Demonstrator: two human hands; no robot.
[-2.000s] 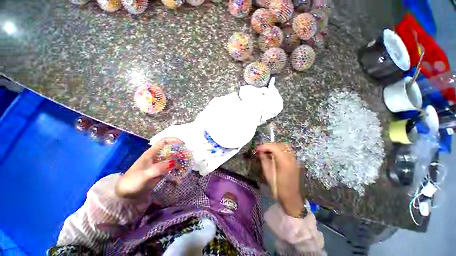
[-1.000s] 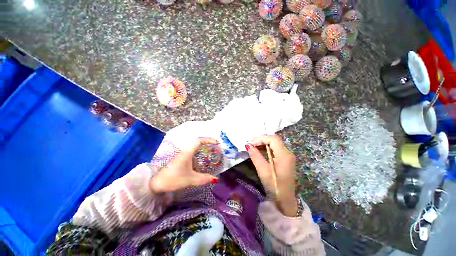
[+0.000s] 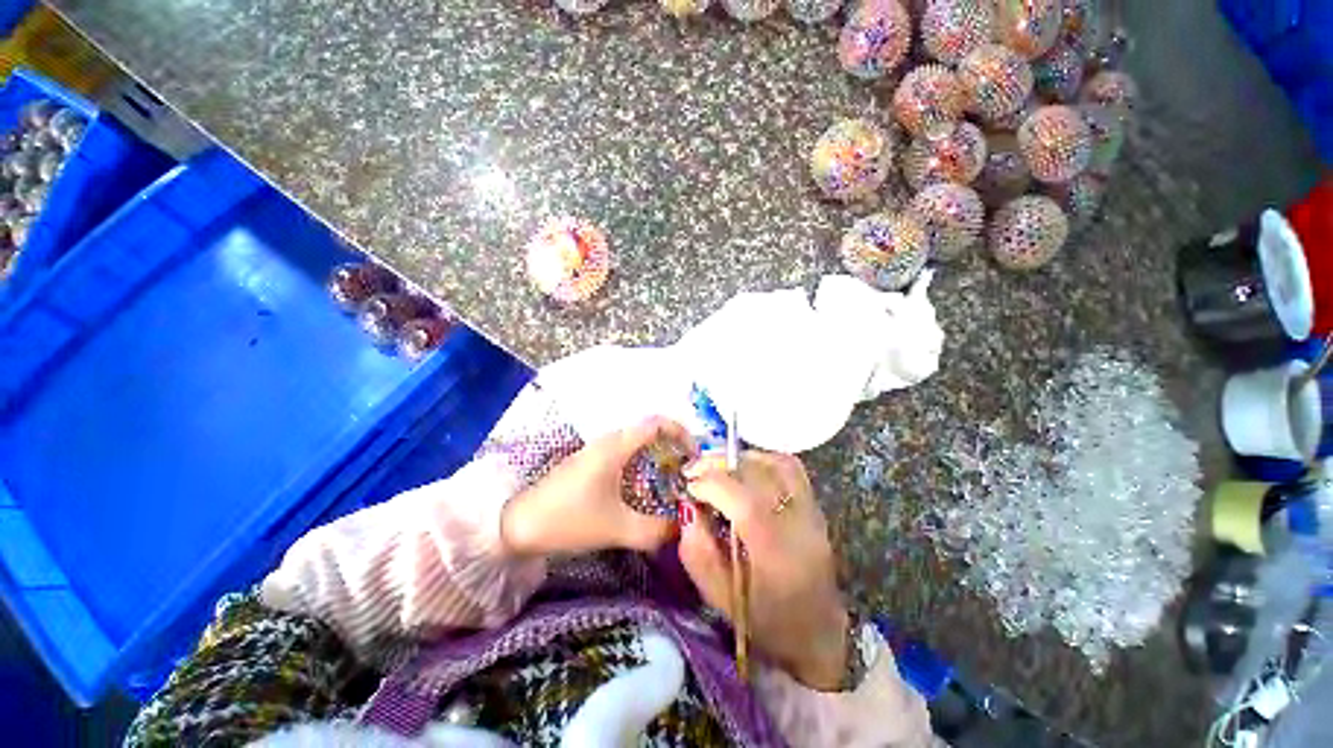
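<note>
My left hand point(image 3: 592, 494) holds a decorated ball point(image 3: 652, 476) in front of the apron, with fingers and thumb around it. My right hand point(image 3: 768, 548) holds a thin brush or stick tool point(image 3: 740, 602) with a pale wooden handle, its light tip pointing up. The right fingertips are at the ball's right side; whether they hold a small piece there cannot be told. The white cloth point(image 3: 775, 365) with blue marks lies crumpled just beyond my hands. A pile of small clear pieces point(image 3: 1089, 504) lies on the tabletop to the right.
More decorated balls point(image 3: 994, 85) lie heaped at the back right; a single ball point(image 3: 567, 259) lies left of them. A blue crate point(image 3: 176, 439) with dark balls point(image 3: 388, 310) is at left. A black pot point(image 3: 1243, 285), white mug point(image 3: 1269, 414) and yellow item point(image 3: 1238, 516) stand far right.
My left hand has moved right with the ball, and my right hand has come up against it with the tool. The view has shifted left, showing more of the crates.
</note>
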